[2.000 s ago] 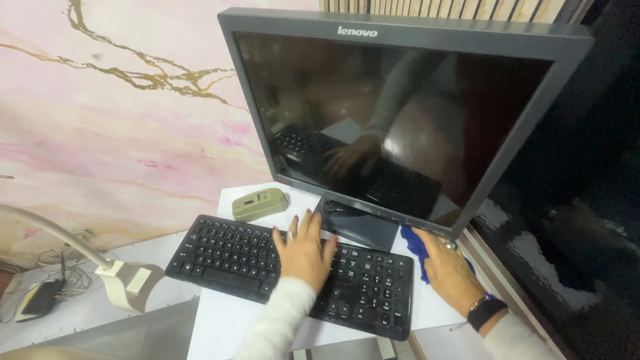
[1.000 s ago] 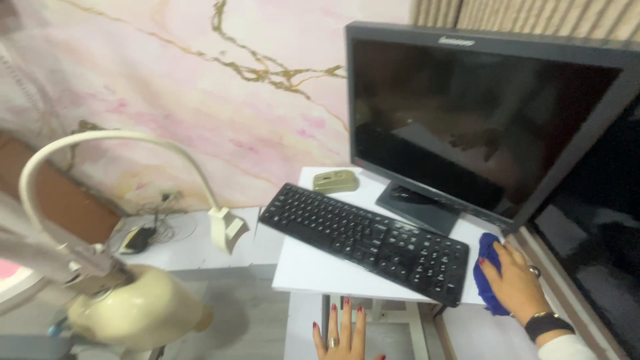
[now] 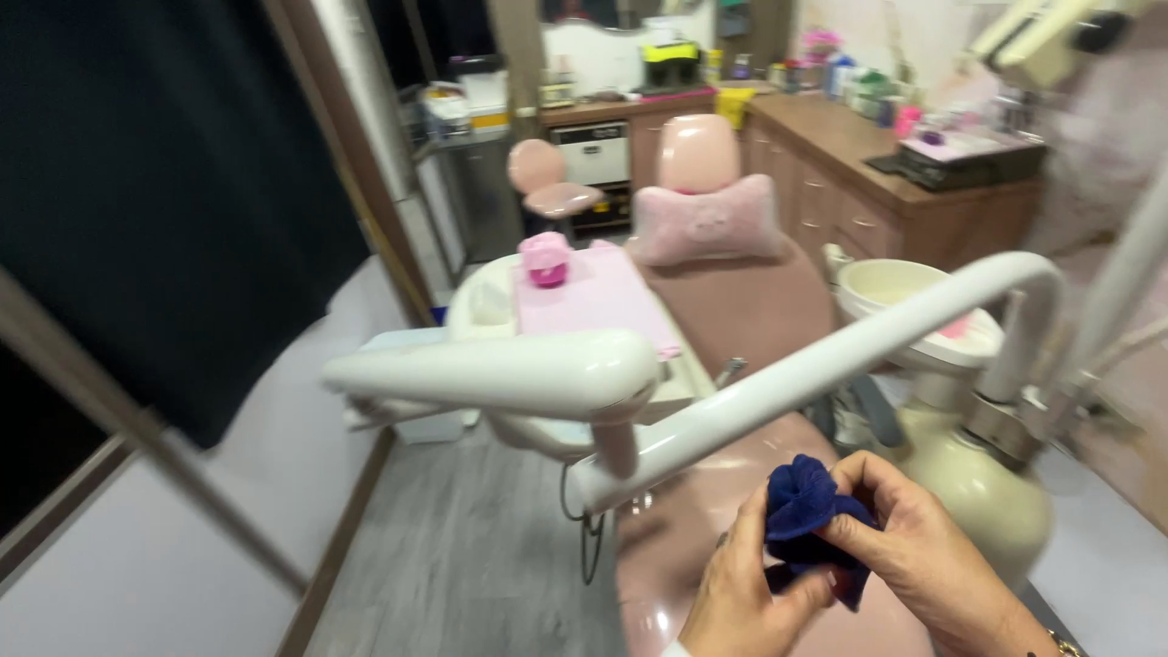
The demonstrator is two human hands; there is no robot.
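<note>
A crumpled dark blue cloth (image 3: 803,511) is bunched between my two hands at the lower right of the head view. My left hand (image 3: 753,584) grips it from the left side, with a ring on one finger. From the right, my right hand (image 3: 912,529) pinches the cloth between thumb and fingers; a gold-coloured band shows at that wrist. Both hands are above the pink seat of a dental chair (image 3: 757,306).
A jointed white arm (image 3: 821,365) crosses in front of me. Beyond it are an instrument tray with a pink cover (image 3: 593,306), a cream spittoon bowl (image 3: 899,283), a pink pillow (image 3: 707,222), a pink stool (image 3: 557,196) and a wooden counter (image 3: 839,137). A dark curtain (image 3: 164,182) hangs left.
The view has swung from the monitor and keyboard to the dental chair. The blue cloth, under my right hand on the desk before, is now held up in both hands.
</note>
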